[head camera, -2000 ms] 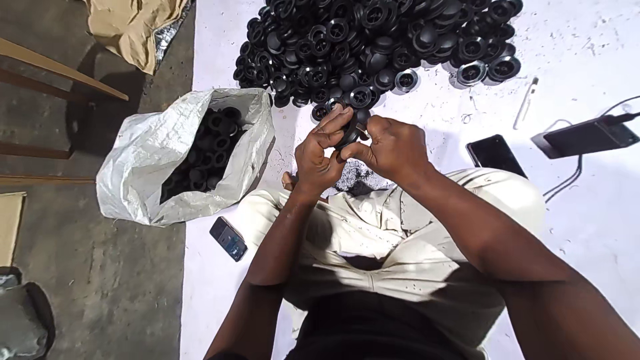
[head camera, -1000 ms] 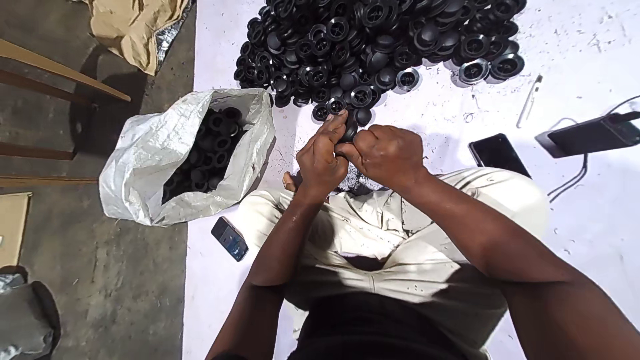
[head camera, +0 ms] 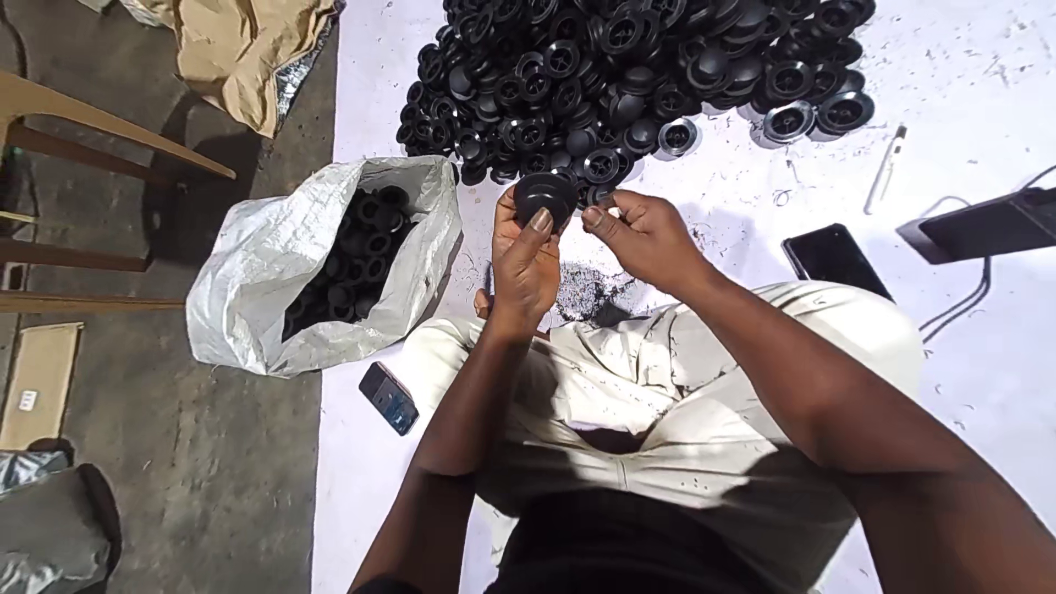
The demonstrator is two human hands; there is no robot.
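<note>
My left hand (head camera: pixel 530 256) holds a round black plastic cap (head camera: pixel 544 198) by its rim, thumb on the near side, its domed face toward me. Just right of it, my right hand (head camera: pixel 648 235) has its thumb and forefinger close together near the cap's edge; whether something small is between them cannot be told. Beyond both hands lies a large heap of similar black round parts (head camera: pixel 561 59), some showing spoked hubs. A white woven sack (head camera: pixel 272 247) on the left stands with its mouth open, and more black parts (head camera: pixel 363 256) are inside.
A phone (head camera: pixel 389 398) lies below the sack, and another phone (head camera: pixel 837 257) is near my right knee. A dark device with cables (head camera: pixel 990 224) and a white pen-like tool (head camera: pixel 886 169) are at the right. Black shavings (head camera: pixel 590 290) lie before my lap. Wooden legs (head camera: pixel 82 256) stand at the left.
My hands were together around a black part; now they are apart, with the cap in my left hand and its domed face showing. My right hand has moved to the right.
</note>
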